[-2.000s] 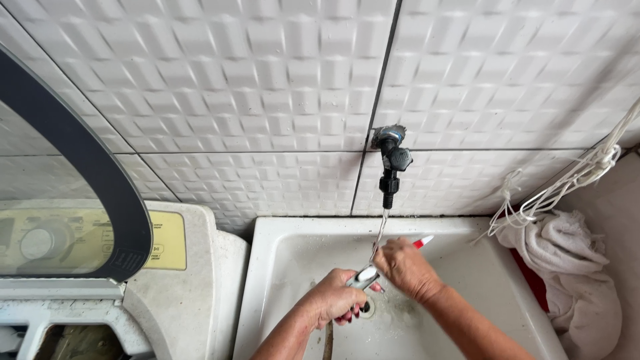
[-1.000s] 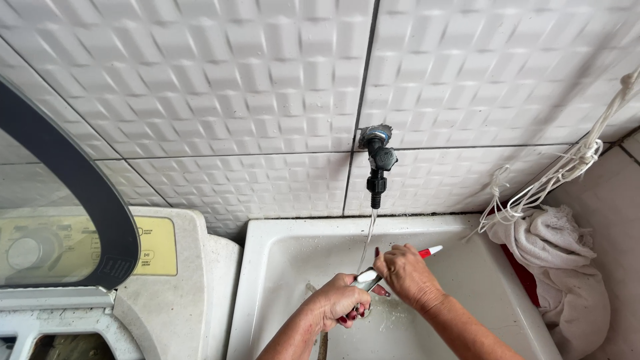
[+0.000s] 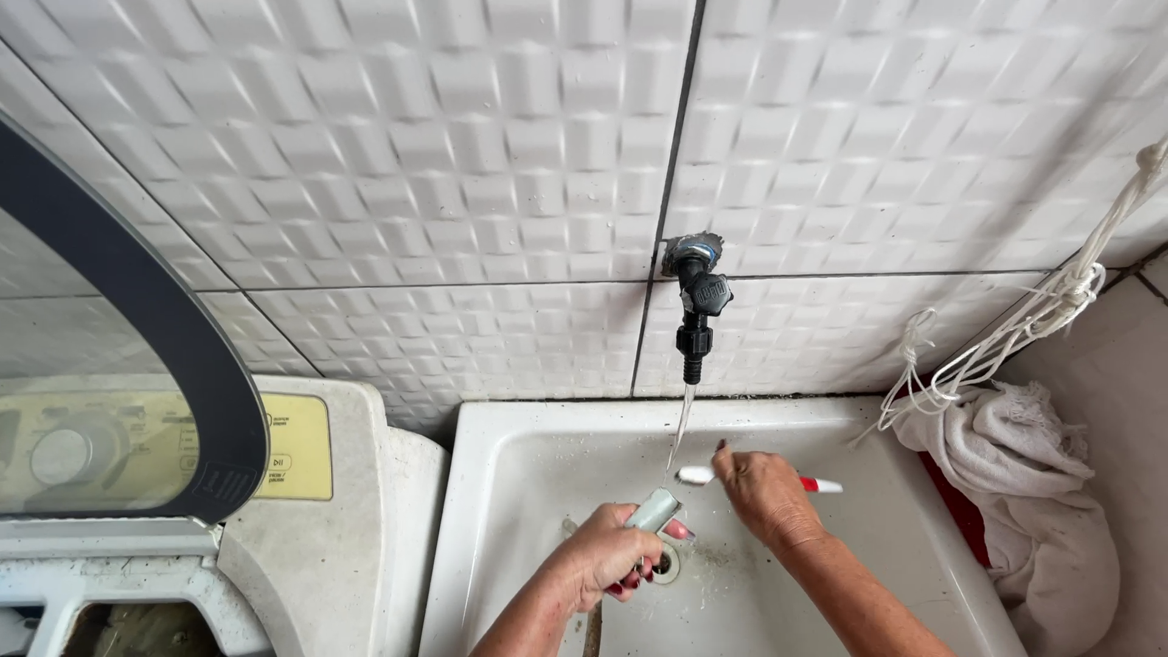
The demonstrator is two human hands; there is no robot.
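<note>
My left hand (image 3: 607, 557) is closed around a pale grey-green cylindrical piece (image 3: 653, 511) above the sink, its upper end sticking out; what it belongs to is hidden by the fingers. To the right, my right hand (image 3: 766, 493) grips a red and white brush (image 3: 821, 485), its white head (image 3: 695, 474) pointing left, a little above and apart from the cylindrical piece. From the black plastic tap (image 3: 694, 310) on the wall, a thin stream of water (image 3: 681, 429) falls between the wall and my hands. Under them lies the white sink (image 3: 511, 456) with its drain (image 3: 666, 563).
A washing machine (image 3: 310, 566) with its lid (image 3: 219, 401) raised stands on the left. On the right, a pale cloth (image 3: 1031, 511) hangs over something red (image 3: 954, 506) by the sink's edge, below knotted white cords (image 3: 1049, 310). A brown stick-like thing (image 3: 593, 630) is below my left forearm.
The brush head, earlier at the piece in my left hand, is now apart from it, up and to the right. My left hand still holds the piece.
</note>
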